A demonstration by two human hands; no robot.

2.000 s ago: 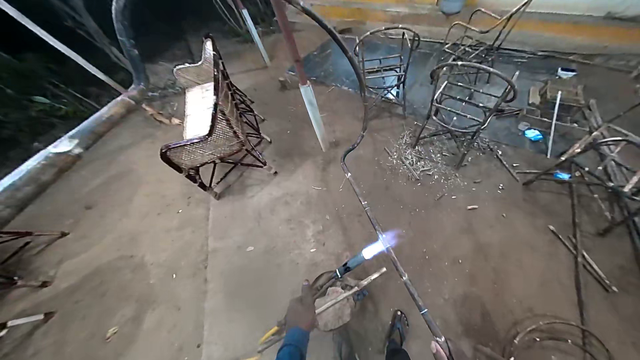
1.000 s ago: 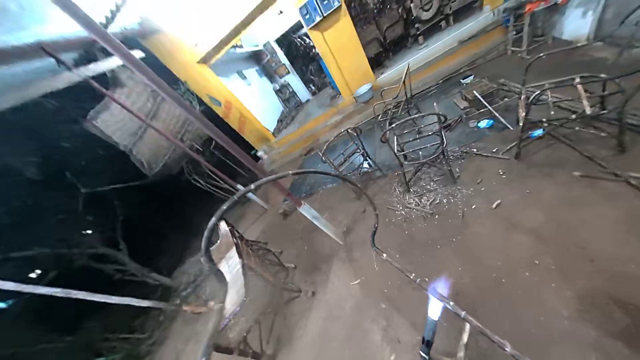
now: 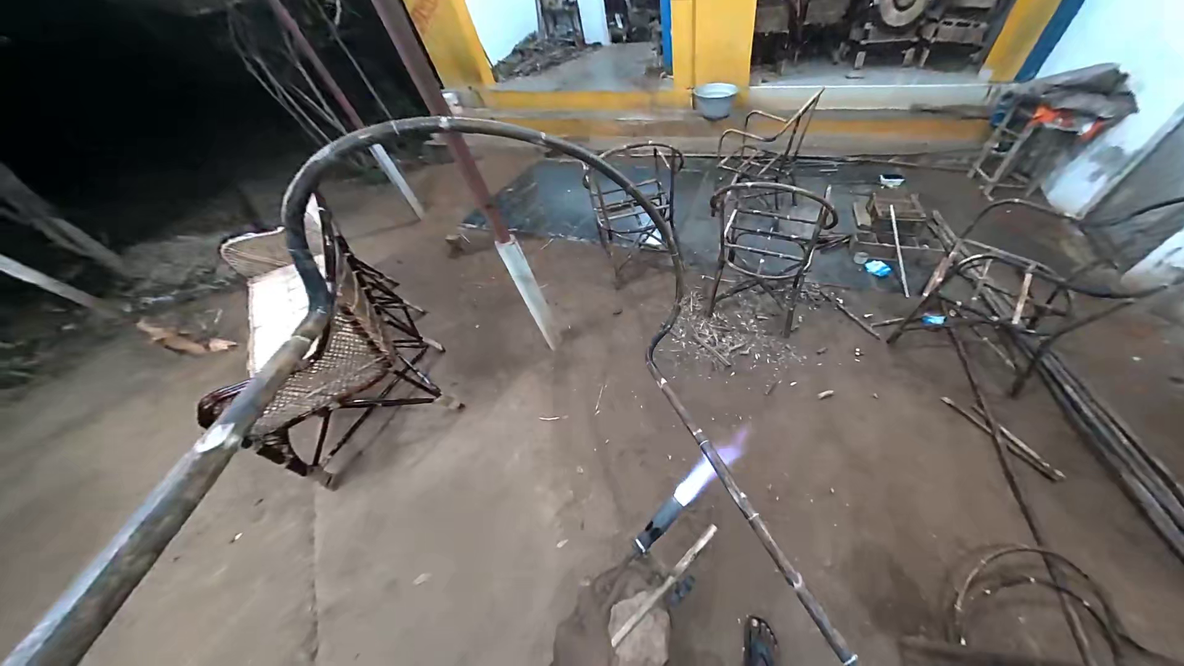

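Observation:
A long bent cane pole (image 3: 546, 141) arches across the view. Its thick end runs out at the lower left, while its thinner end slants down to the lower right. A lit gas torch (image 3: 659, 524) points up and to the right, and its blue-violet flame meets the thin part of the pole. Below the torch is a stone (image 3: 640, 629) with a wooden stick (image 3: 664, 586) lying across it. A sandalled foot (image 3: 760, 640) shows at the bottom edge. Neither of my hands is visible, so what each one holds is hidden.
A woven cane settee (image 3: 333, 370) stands at the left. A post (image 3: 527, 291) leans near the middle. Cane chair frames (image 3: 772, 236) stand beyond, with shavings (image 3: 731, 335) around one. Poles (image 3: 1119, 444) and cane hoops (image 3: 1027, 578) lie at the right. A metal basin (image 3: 715, 100) sits on the ledge.
Two seconds ago a hand showed beside the stone; it is out of view now. The pole's arch has come into view. The view has swung about considerably. The torch flame remains at the pole.

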